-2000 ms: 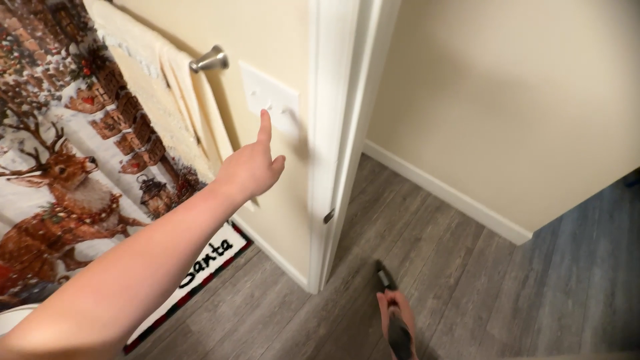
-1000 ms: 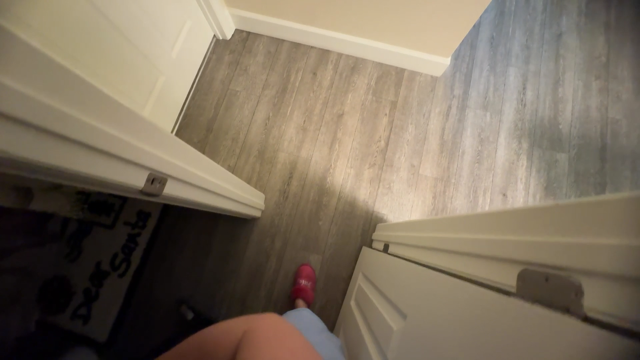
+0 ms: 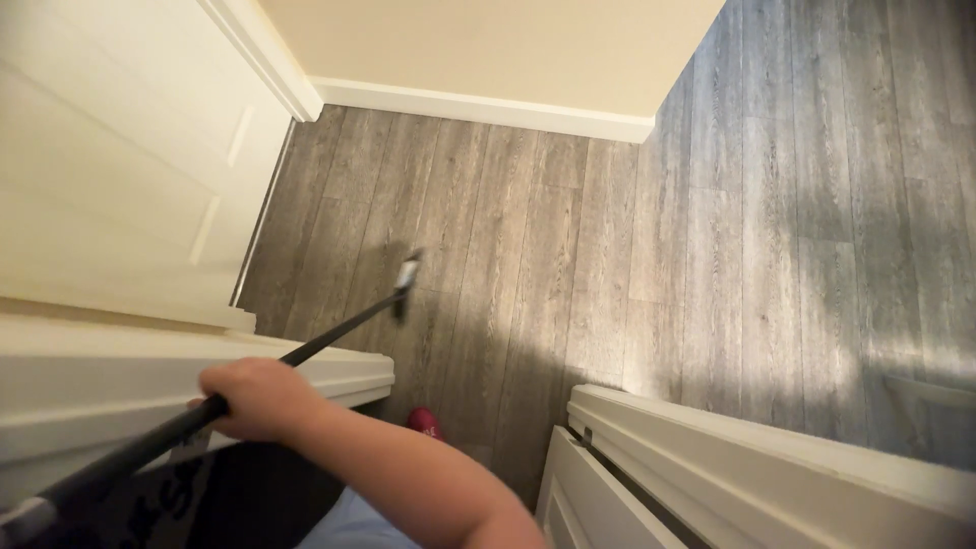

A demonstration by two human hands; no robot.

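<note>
My right hand is closed around a long black pole, which slants from the lower left corner up to the middle of the view. At its far end, over the wood-look plank floor, is a small blurred black and white part; its exact kind cannot be told. The near end of the pole has a grey part, cut off by the frame. My left hand is out of view.
A white door frame stands at the left, with another white door beyond it. An open paneled door and its frame are at lower right. A beige wall with a white baseboard lies ahead. A red shoe shows below.
My left hand, earlier with a finger at a wall switch, has left the view. The area by the lettered rug has gone dark. My right hand and the pole now reach across the doorway.
</note>
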